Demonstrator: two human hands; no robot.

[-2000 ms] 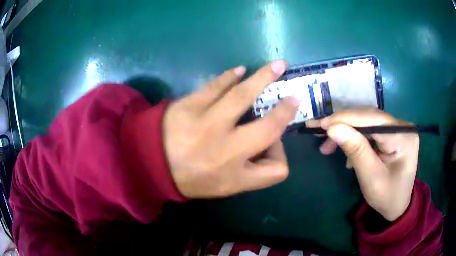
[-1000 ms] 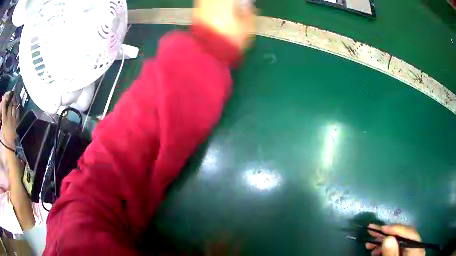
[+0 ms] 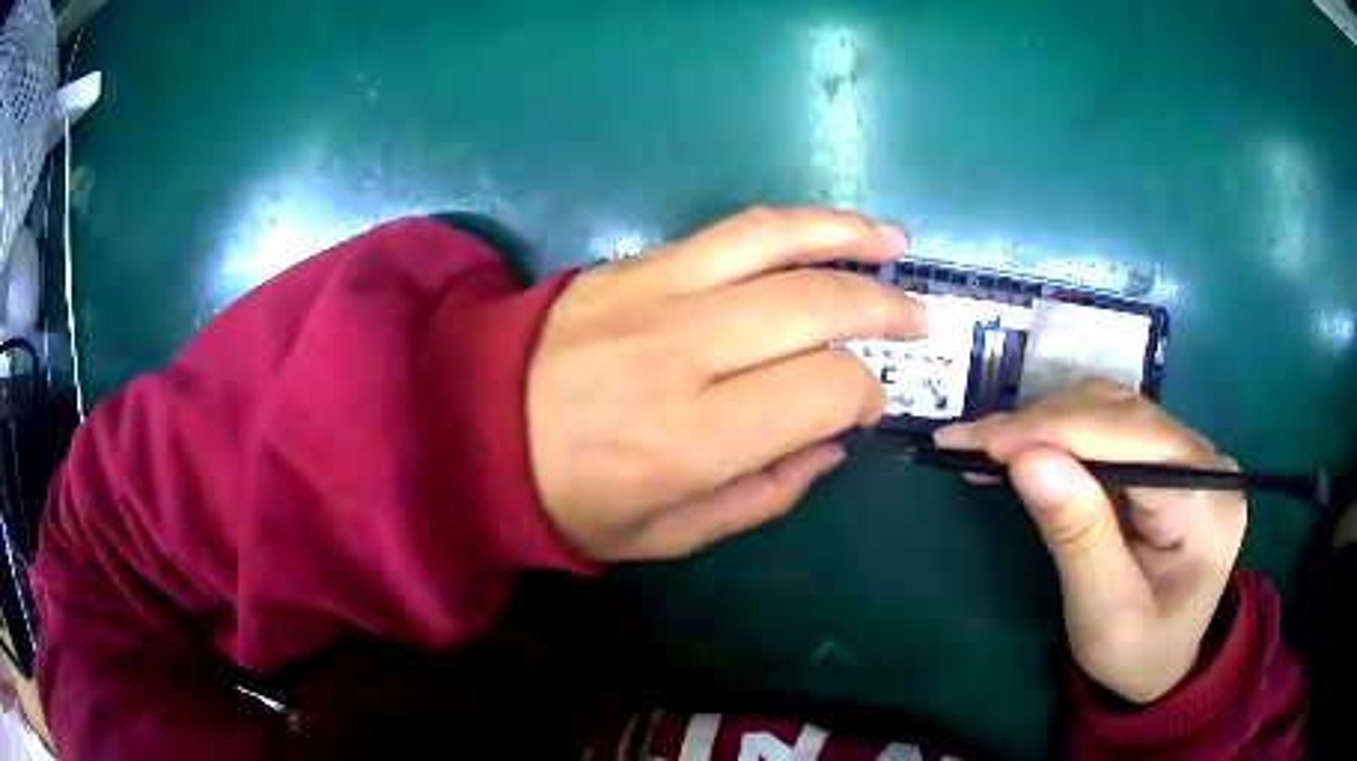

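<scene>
A black phone housing [image 3: 1161,335] lies on the green bench, right of centre. Its left part holds a white keypad board [image 3: 930,394]; a pale grey rectangle, the LCD back [image 3: 1091,342], fills the right part. A dark striped flex cable [image 3: 994,364] lies between them. My left hand [image 3: 714,387] is bare and holds the housing's left end, covering it. My right hand [image 3: 1124,520] holds black tweezers [image 3: 1191,476] pen-like, their tips beside the housing's near long edge. The tips are too small to tell what they touch.
The shiny green bench [image 3: 447,119] surrounds the phone. A white fan [image 3: 23,119] is cut off at the left edge, with a pale piece [image 3: 78,97] and a thin white cable beside it. My red sleeves enter from lower left and lower right.
My left hand was stretched far forward beyond the pale strip; it is now back at a phone housing on the bench. My right hand, low at right before, is now at the housing's edge with the tweezers.
</scene>
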